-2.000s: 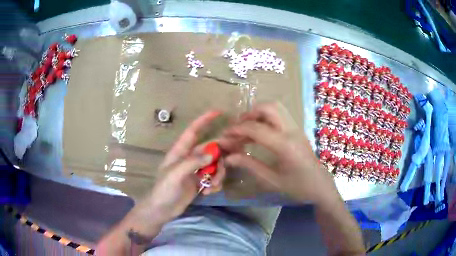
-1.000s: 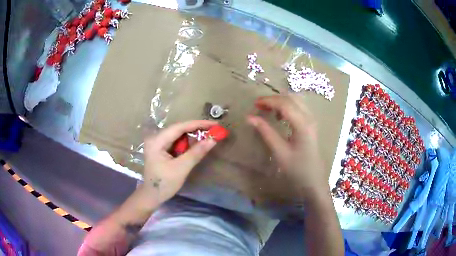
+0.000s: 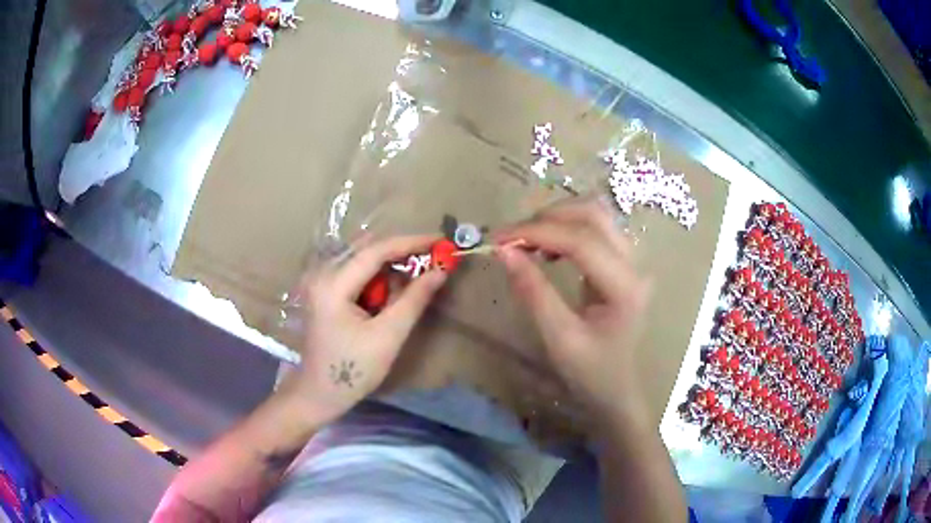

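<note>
My left hand [image 3: 357, 317] holds two red-headed figurines; one [image 3: 442, 255] is pinched between thumb and forefinger, the other [image 3: 376, 292] lies against the palm side. My right hand [image 3: 572, 286] pinches a thin pale stick [image 3: 480, 249], whose tip is at or very near the pinched figurine's head. The small whitish glue cup [image 3: 468, 236] stands on the cardboard [image 3: 276, 153] just beyond the hands. Small white-and-pink parts lie in a large pile [image 3: 651, 189] and a smaller cluster [image 3: 545, 151] on the cardboard.
A loose heap of figurines [image 3: 189, 46] lies at far left on a white crumpled sheet [image 3: 97, 163]. Rows of figurines [image 3: 781, 337] stand at right, beside light-blue gloves or sleeves [image 3: 883, 409]. A green belt [image 3: 653, 61] runs beyond the metal table edge.
The view has turned, so the table appears rotated. My left hand has tilted the figurines sideways. My right hand has come in toward them, and the stick now shows between its fingers and the head.
</note>
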